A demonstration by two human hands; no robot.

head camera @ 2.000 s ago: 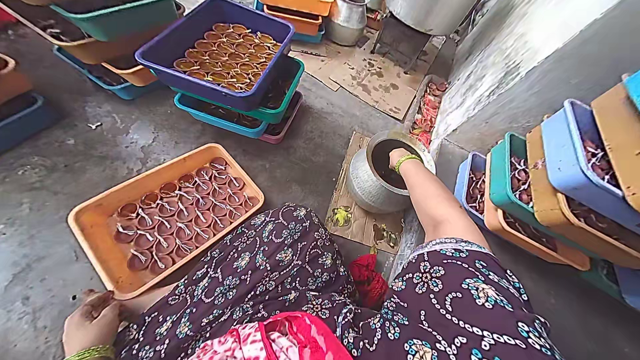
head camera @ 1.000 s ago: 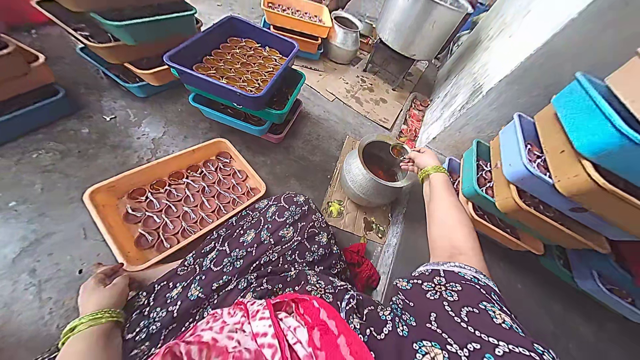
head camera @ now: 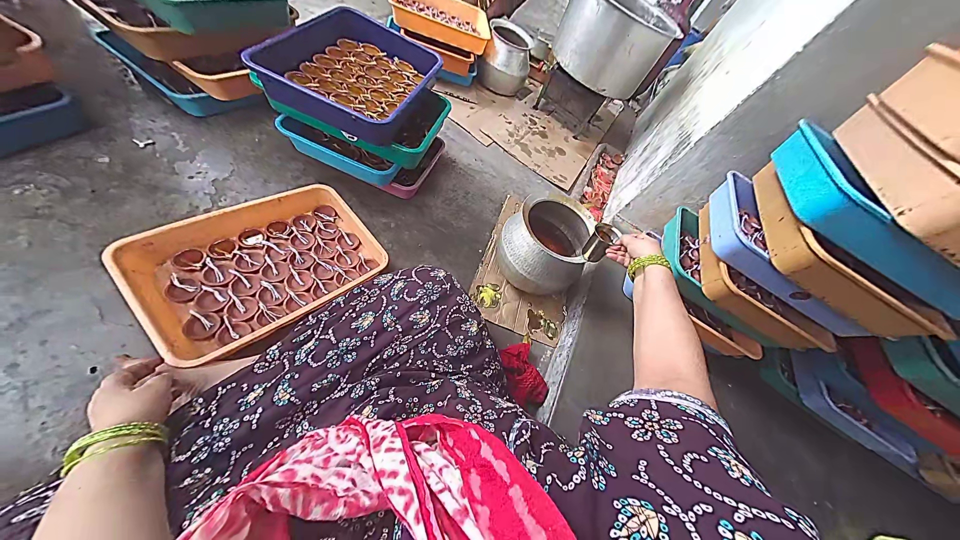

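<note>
My right hand [head camera: 634,251] holds a small metal cup [head camera: 601,242] at the right rim of a round metal pot [head camera: 541,259]. Dark reddish-brown liquid [head camera: 553,231] lies inside the pot. An orange plastic tray [head camera: 127,274] rests on the floor at my left, with rows of small clay lamps [head camera: 271,264] and white wicks in it. By the tray's near corner is my left hand [head camera: 135,394], beside my foot; its fingers are partly curled, and whether they grip anything cannot be told.
Stacked trays stand on the right [head camera: 817,255]. A purple tray [head camera: 341,101] of filled lamps tops another stack. Farther back are a large metal vessel [head camera: 611,45] on a stand and a smaller pot [head camera: 506,60]. Cardboard [head camera: 525,135] lies before them. A red cloth [head camera: 523,375] sits near the wall.
My right hand was down inside the pot's mouth; it has come up with the metal cup and is now at the right rim. My left hand stays by the orange tray.
</note>
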